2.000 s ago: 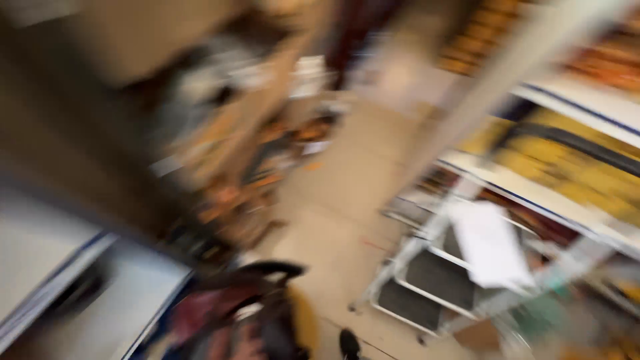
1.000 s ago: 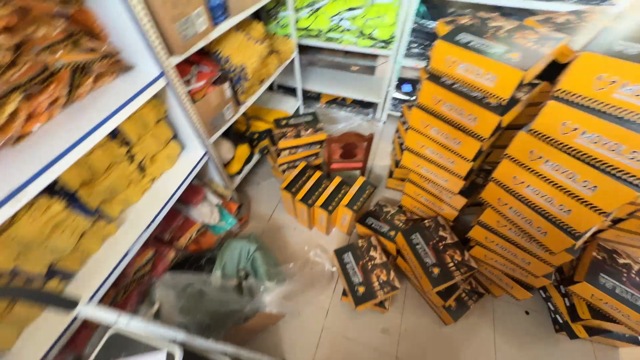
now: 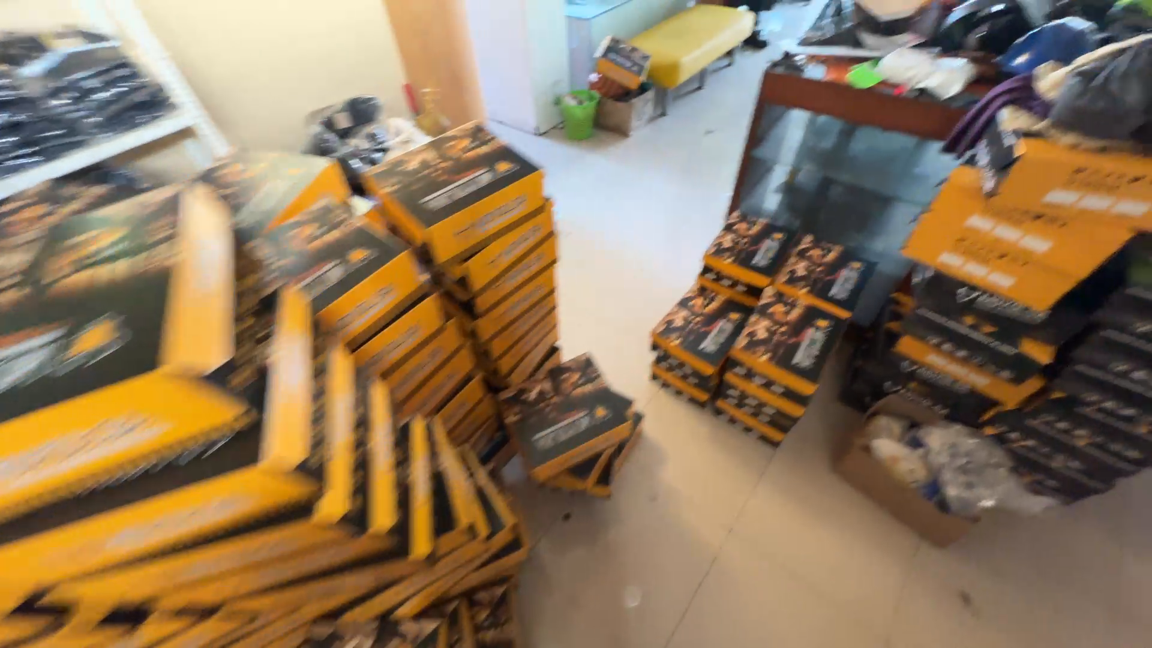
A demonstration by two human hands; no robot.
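Neither my left hand nor my right hand shows in the head view. A tall stack of black and orange cardboard boxes fills the left foreground, its upper part blurred. Behind it rises a second stack of the same boxes. A short pile of boxes sits on the tiled floor beside these stacks. Low box piles stand in the middle, near a glass display cabinet.
At the right, an open carton with clear plastic stands against more stacked boxes. Farther back are a yellow padded bench and a green bin. A white shelf holds dark packets at upper left.
The view has swung widely, from shelves and a step ladder, past stacked boxes and a small red chair, to the display cabinet and bench. No hand is seen handling anything.
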